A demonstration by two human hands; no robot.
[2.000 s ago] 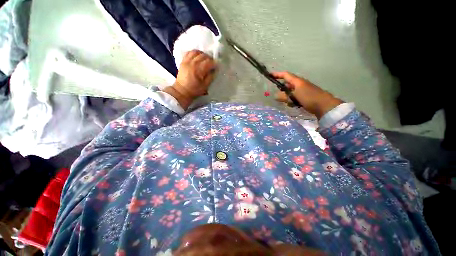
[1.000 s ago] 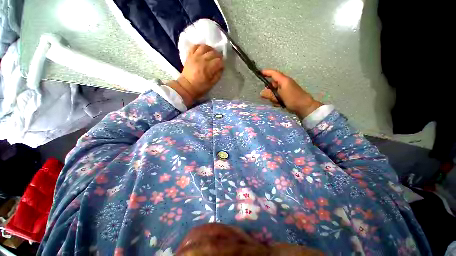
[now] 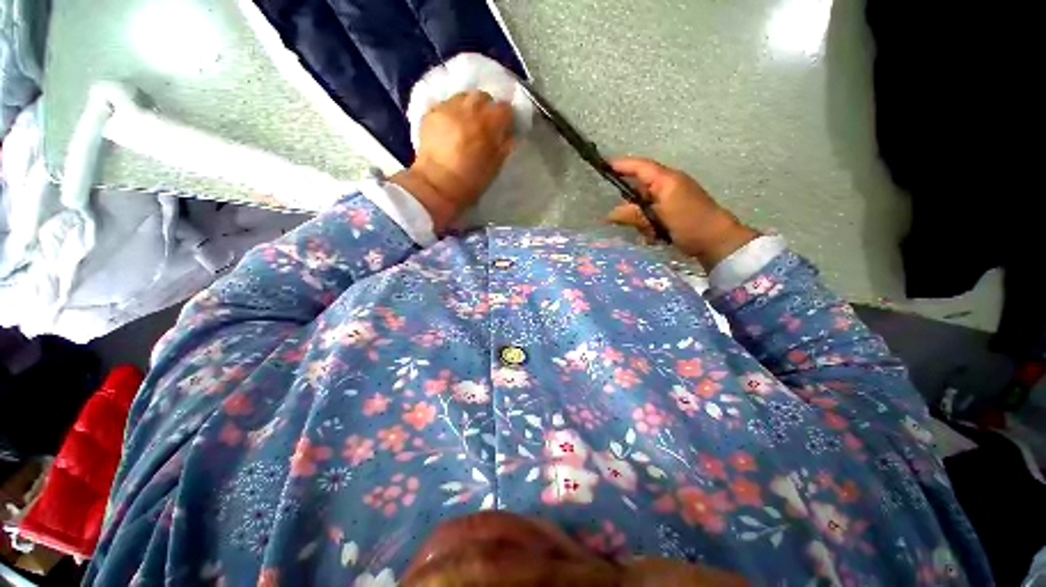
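A navy quilted panel [image 3: 373, 57] with white edges lies on the tabletop at the upper middle and runs out of the top of the picture. White wadding [image 3: 465, 76] shows at its near end. My left hand [image 3: 461, 143] is closed on the wadding, fingers curled; how much it grips is partly hidden. My right hand [image 3: 674, 209] holds the dark shears [image 3: 583, 147] by their handles. The blades point up and left, with the tips at the right side of the wadding beside the panel's corner. The blades look closed or nearly so.
A white wadding strip [image 3: 218, 155] lies on the green-grey tabletop [image 3: 700, 80] at left. White and pale grey pieces [image 3: 138, 269] hang beside the table's left edge. A red quilted-looking item [image 3: 86, 470] is low at left. A dark mass [image 3: 946, 138] is at right.
From two seconds ago, the shears have moved slightly left, against the wadding. In the last second, the shears and right hand have shifted slightly right and down. The left hand stays on the wadding.
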